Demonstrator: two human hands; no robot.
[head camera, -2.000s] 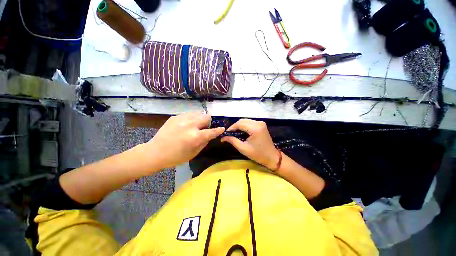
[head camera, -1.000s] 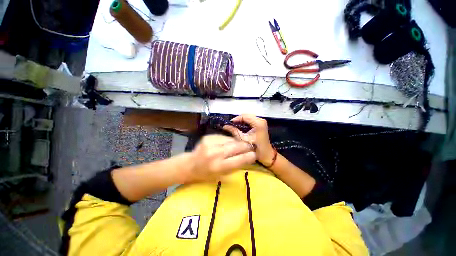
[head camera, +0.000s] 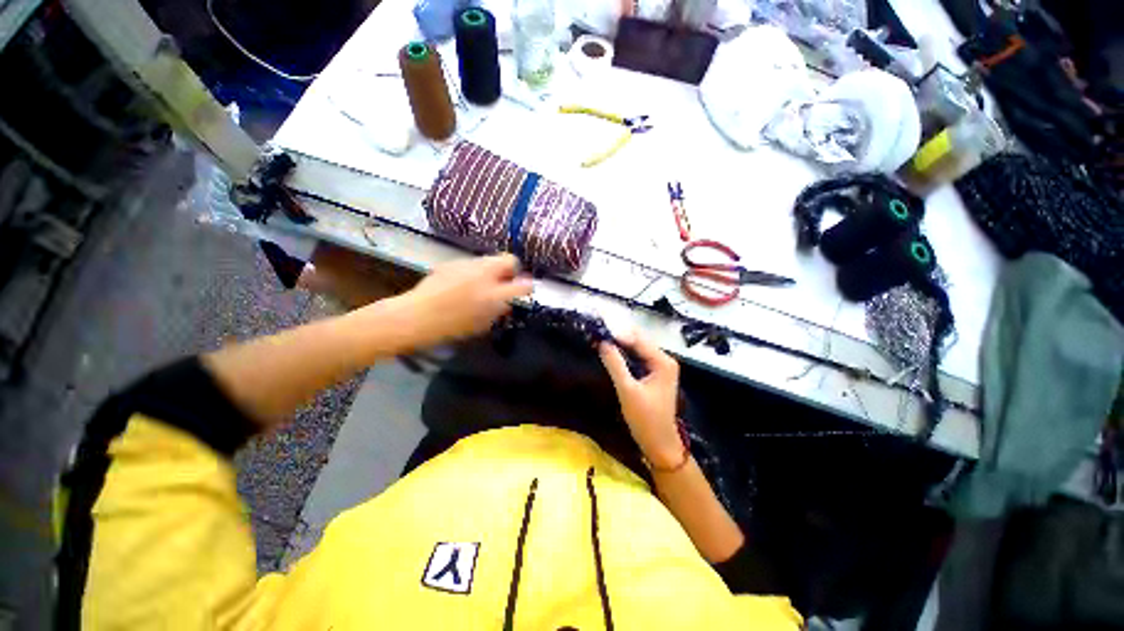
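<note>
The black garment (head camera: 493, 388) lies dark over my lap below the table edge. A narrow black braid trim with silvery flecks (head camera: 561, 325) runs along its top. My right hand (head camera: 643, 385) pinches the right end of the trim between thumb and fingers. My left hand (head camera: 468, 297) is blurred, at the table edge just below the striped cushion (head camera: 512, 207), its fingers drawn together near the cushion's lower side. No needle or thread can be made out at its fingertips.
Red-handled scissors (head camera: 711, 274) and small snips (head camera: 678, 212) lie right of the cushion. Yellow-handled pliers (head camera: 606, 128) lie behind. Brown (head camera: 428, 96) and black (head camera: 478, 59) cones stand back left. Black cones (head camera: 869, 247) and silver yarn (head camera: 904, 327) lie right.
The view has turned and shows more of the table's back. My left hand has moved from beside my right hand up and left to the cushion's lower edge. My right hand still holds the trim.
</note>
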